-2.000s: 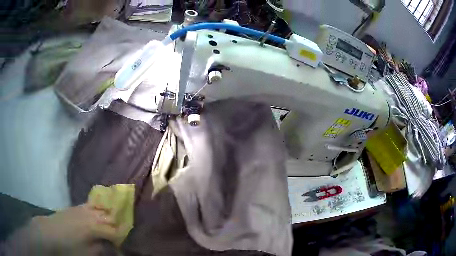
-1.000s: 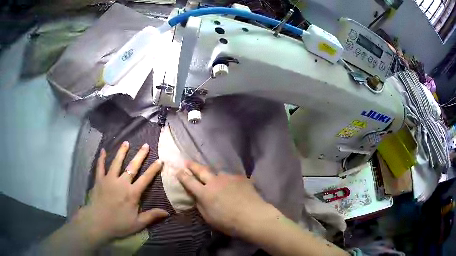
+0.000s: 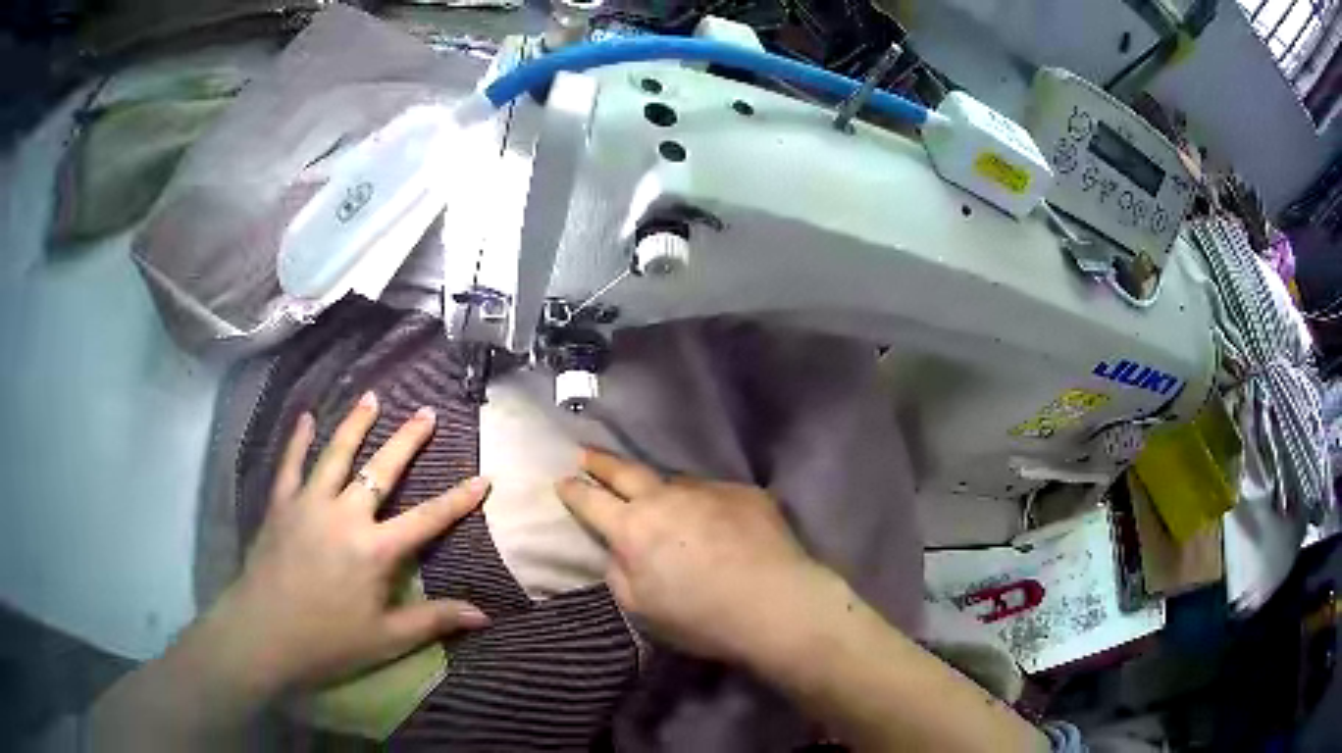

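Observation:
A dark ribbed panel point(image 3: 537, 669) lies in front of the sewing machine head, with its upper edge near the presser foot point(image 3: 474, 371). A cream piece point(image 3: 533, 508) lies beside it, below the needle area. My left hand point(image 3: 346, 552) lies flat on the dark panel with fingers spread. A yellow-green piece point(image 3: 386, 694) shows partly under its palm. My right hand point(image 3: 707, 552) rests with its fingertips on the right edge of the cream piece. Grey-brown cloth point(image 3: 824, 427) runs under the machine arm and around my right hand.
The white JUKI machine point(image 3: 824, 250) spans the middle and right. A clear guard point(image 3: 361, 199) is left of its head. Red-handled snips point(image 3: 1008, 600) lie on the table at right. A yellow box or pad point(image 3: 1189, 478), striped cloth point(image 3: 1269, 353) and control panel point(image 3: 1114, 169) are farther right.
Two seconds ago, my left hand held the yellow-green piece. Both hands then came flat onto the cloth. Since one second ago, more of the cream piece shows by the presser foot.

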